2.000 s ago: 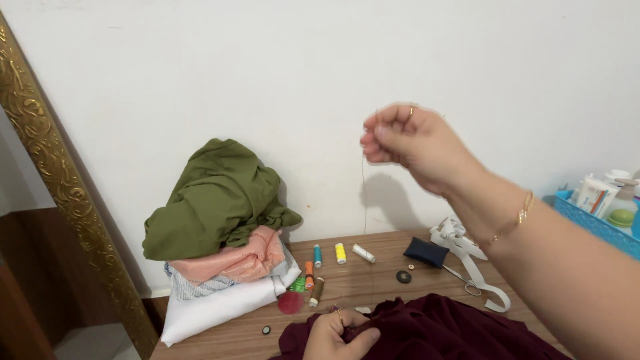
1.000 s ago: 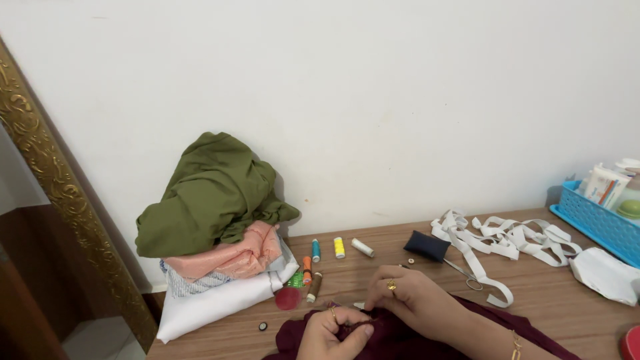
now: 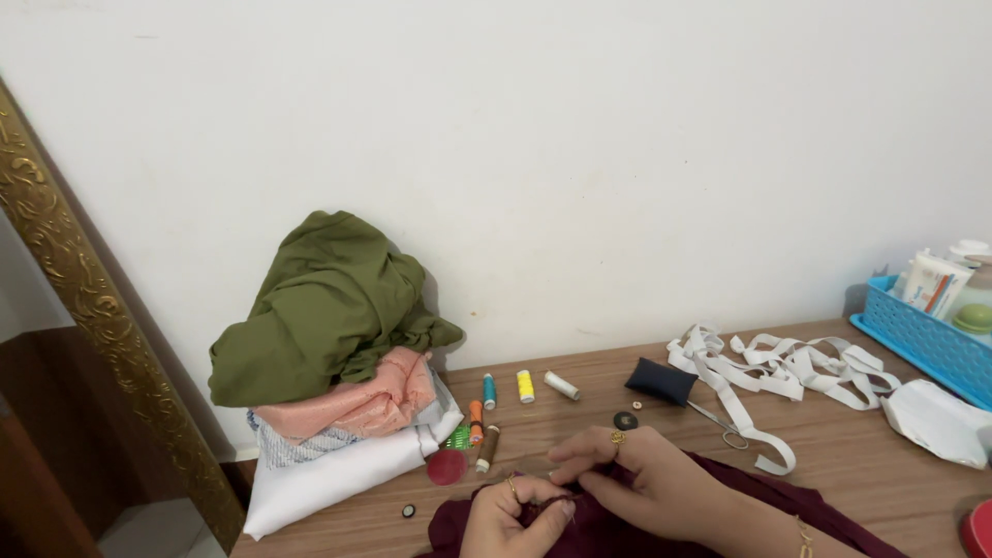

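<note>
Dark maroon fabric [image 3: 775, 496] lies bunched at the table's near edge. My left hand [image 3: 515, 515] pinches a fold of it between thumb and forefinger. Just to the right, my right hand [image 3: 643, 484] is over the same cloth with fingers bent, its fingertips close to the left ones; whether it pinches a needle or thread cannot be made out. Beyond the hands lie a brown thread spool [image 3: 488, 449], an orange one [image 3: 476, 422], a teal one [image 3: 489, 391], a yellow one [image 3: 526, 386] and a white one [image 3: 562, 385]. A large dark button [image 3: 625, 421] is near my right hand.
Folded cloths stand at the left under an olive green cloth [image 3: 318, 318], beside a gilded frame [image 3: 70, 279]. Small scissors [image 3: 721, 426] touch a dark pincushion [image 3: 660, 381]. White elastic [image 3: 775, 368] sprawls toward a blue basket [image 3: 922, 333]. A small button [image 3: 408, 511] lies front left.
My right hand, raised in front of the wall two seconds ago with a thread hanging from it, has come down to the maroon fabric beside my left hand.
</note>
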